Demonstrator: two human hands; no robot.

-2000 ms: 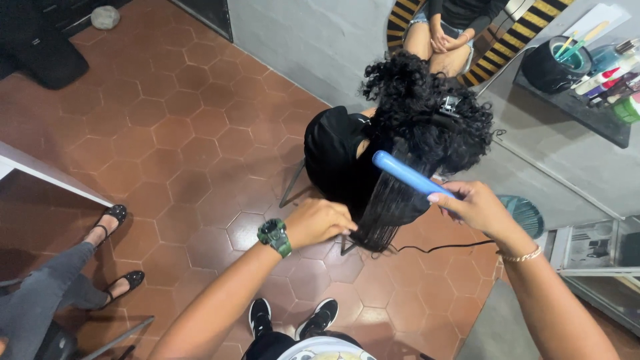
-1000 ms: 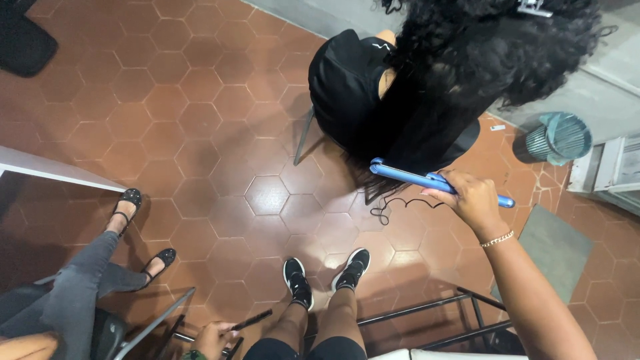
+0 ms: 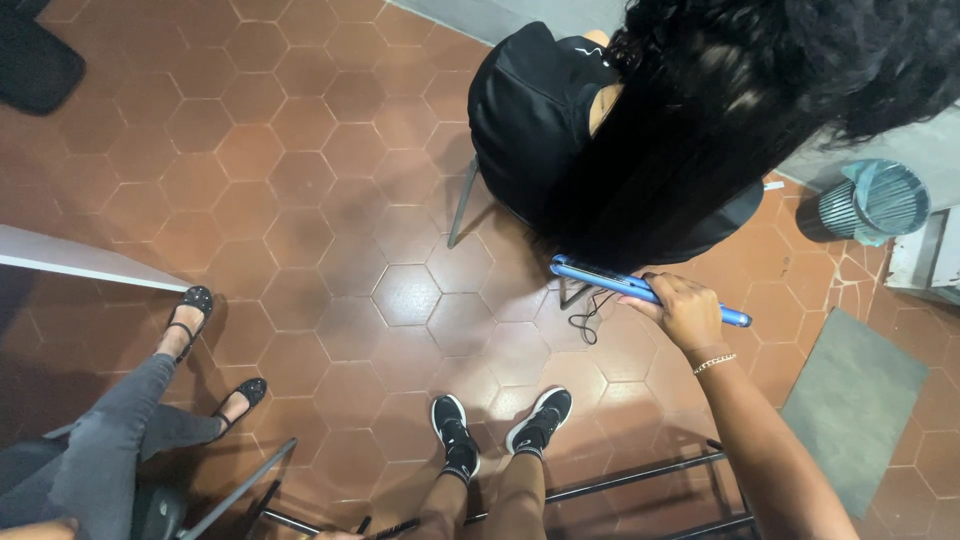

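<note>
My right hand (image 3: 684,309) is closed around a blue hair straightener (image 3: 611,280), whose front end lies at the lower ends of the long, straight section of black hair (image 3: 637,172). The hair belongs to a seated person in a black top (image 3: 517,127); higher up, it is curly. Whether hair lies between the plates is hard to see. At the bottom edge only a sliver of my left hand (image 3: 337,535) shows, holding a dark comb (image 3: 397,528) that is partly cut off. A thin black cord (image 3: 589,322) loops below the straightener.
A seated person's jeans-clad legs (image 3: 112,442) are at left, beside a white panel edge (image 3: 90,259). Dark metal bars (image 3: 622,480) cross near my legs. A lined waste bin (image 3: 877,202) stands at right, above a grey floor slab (image 3: 855,412). A chair leg (image 3: 463,202) stands left of the seated person.
Two seconds ago my left hand was beside the hair ends; it is now low, at the bottom edge. The straightener has come down to the hair ends. The view has tilted down and come closer.
</note>
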